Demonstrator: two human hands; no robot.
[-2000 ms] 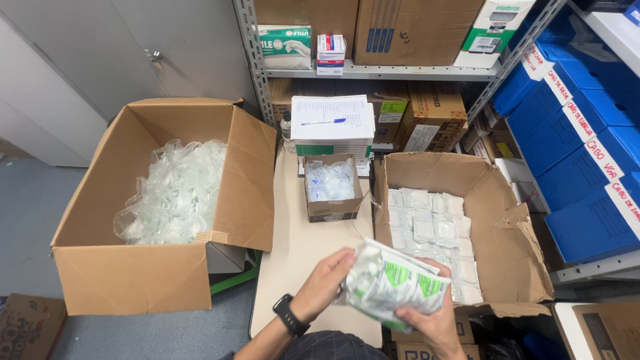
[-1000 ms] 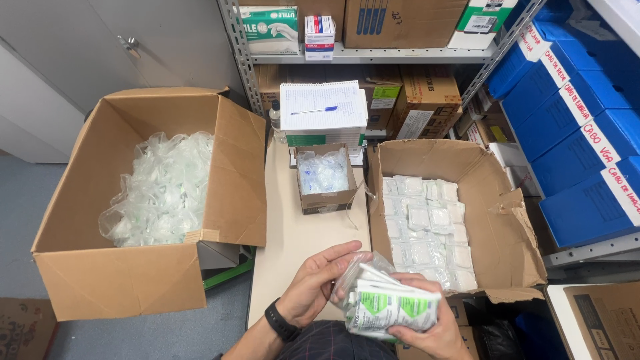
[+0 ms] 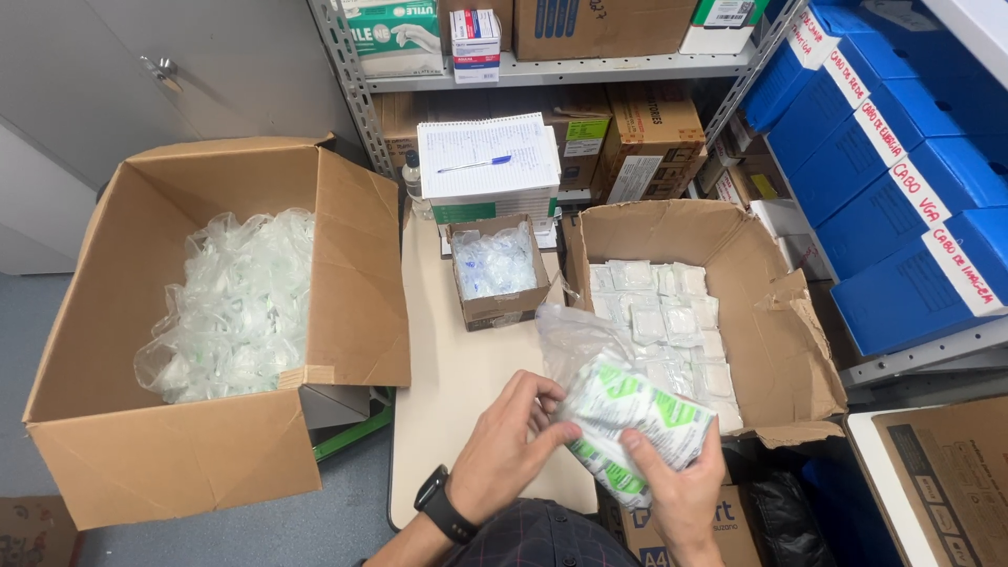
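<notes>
A clear plastic bag [image 3: 579, 339] with white-and-green printed packets [image 3: 642, 405] in it is held over the table's right edge. My right hand [image 3: 681, 480] grips its lower right side, thumb on top. My left hand [image 3: 524, 433], a black watch on the wrist, touches the left side with thumb and fingertips. Behind my hands stands a small cardboard box [image 3: 504, 303] of clear plastic pieces, some with blue. To the right, a large open carton [image 3: 756, 315] holds rows of white square packets [image 3: 650, 323]. At the left, another large carton [image 3: 354, 268] holds many filled clear bags [image 3: 244, 307].
A spiral notebook [image 3: 472, 169] with a blue pen [image 3: 475, 164] lies on a stack at the back of the beige table [image 3: 441, 394]. Metal shelving [image 3: 551, 72] with boxes rises behind. Blue file boxes [image 3: 906, 260] line the right shelf; a small bottle [image 3: 412, 173] stands beside the notebook.
The bag's loose plastic end now extends up and away from the packets, toward the small box; a second ago it was bunched by my left hand. My right hand has kept its hold.
</notes>
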